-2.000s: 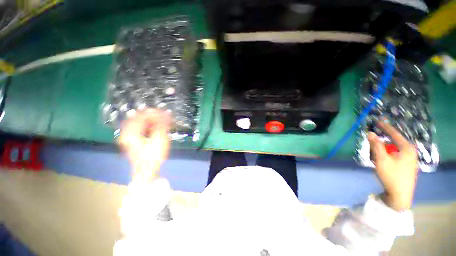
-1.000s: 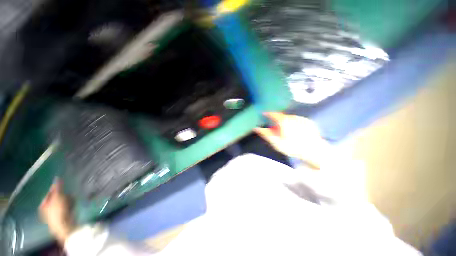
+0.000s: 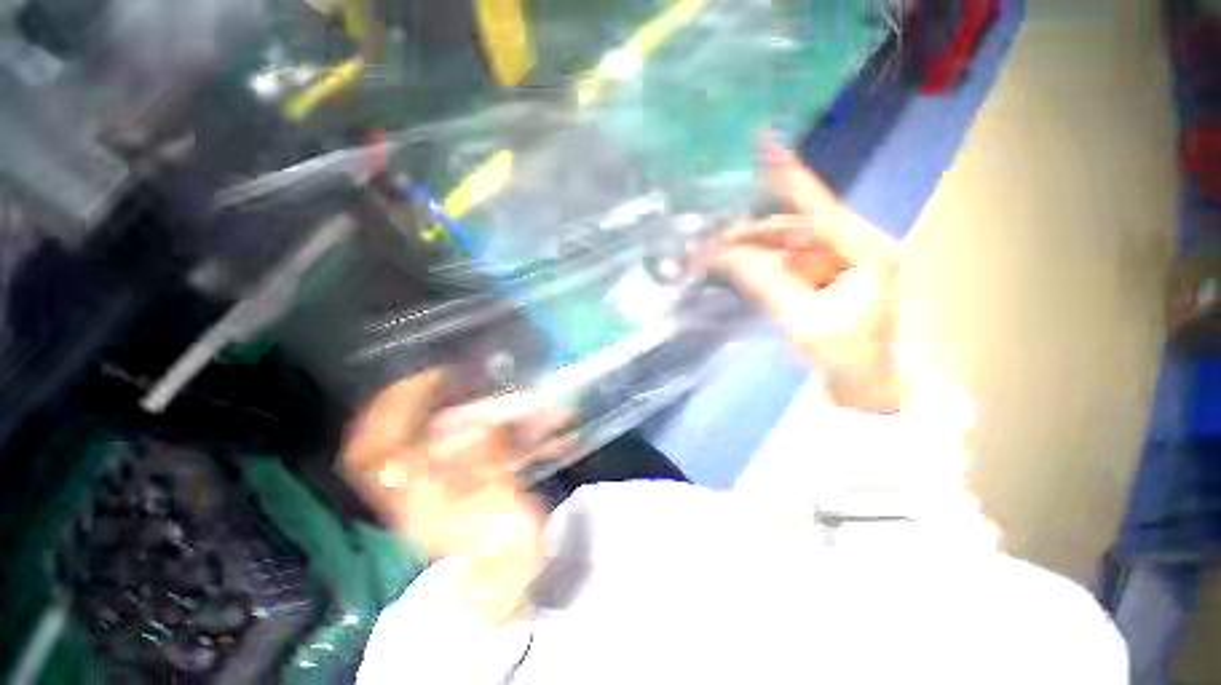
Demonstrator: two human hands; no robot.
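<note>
A clear plastic tray (image 3: pixel 609 372), badly blurred, spans between my two hands over the bench edge, tilted up to the right. My left hand (image 3: pixel 455 468) grips its near left end. My right hand (image 3: pixel 837 288) is at its right end, thumb and a finger at the rim and another finger pointing up. A red-handled tool (image 3: pixel 814 265) shows as a red patch in the right palm; its shaft cannot be made out. Blur hides what the tray's pockets hold.
The black press (image 3: pixel 174 361) stands at the left. Another tray (image 3: pixel 174 569) with many dark parts lies at the lower left on the green bench. A blue hose (image 3: pixel 449 221) runs behind the held tray. The blue-grey bench front and pale floor are at the right.
The view has swung right, so the press and left tray now sit at the left. My left hand has come across to the clear tray. My right hand has moved up to its right end.
</note>
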